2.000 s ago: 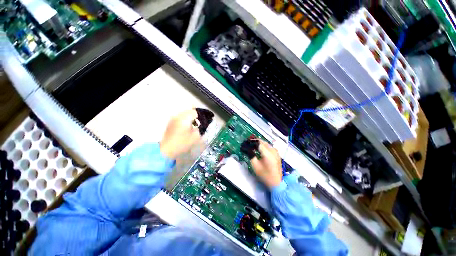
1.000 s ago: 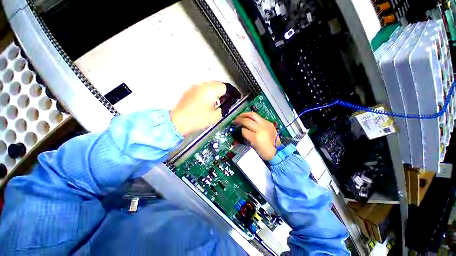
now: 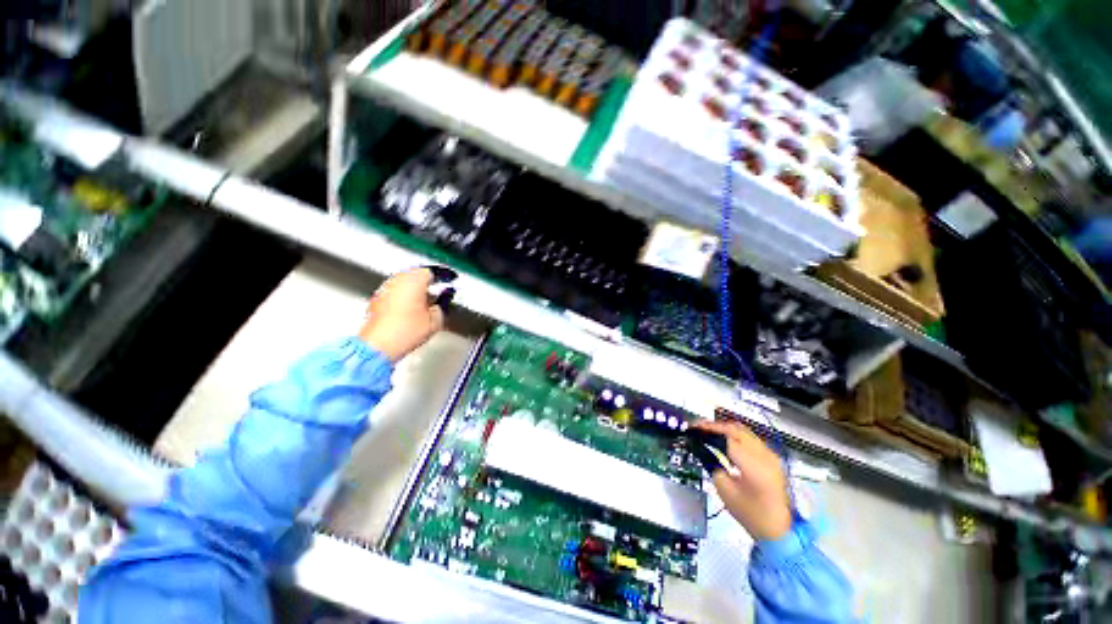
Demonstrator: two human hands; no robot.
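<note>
The large green circuit board [image 3: 445,512] lies on the conveyor, with a long white-silver heatsink [image 3: 598,475] across it. A row of small capacitors with pale round ends [image 3: 665,418] stands beside the segmented upper heatsink [image 3: 659,388]. My left hand [image 3: 409,315] is over the conveyor's far rail, left of the board, with black finger cots on its tips. Whether it holds a part is unclear. My right hand [image 3: 746,482] is at the board's right end; its dark fingertips are at the end of the capacitor row. Any part between them cannot be told from the cots.
Black bins of metallic parts [image 3: 445,189] and a black component tray [image 3: 555,250] stand behind the rail. White foam trays [image 3: 732,159] and a shallow box [image 3: 896,244] are on the shelf. A blue cord [image 3: 727,244] hangs there. A capacitor tray [image 3: 55,536] is near left.
The view has swung towards the shelves. My left hand has moved from the board's far left corner to the far rail. My right hand has moved along the board to its right end.
</note>
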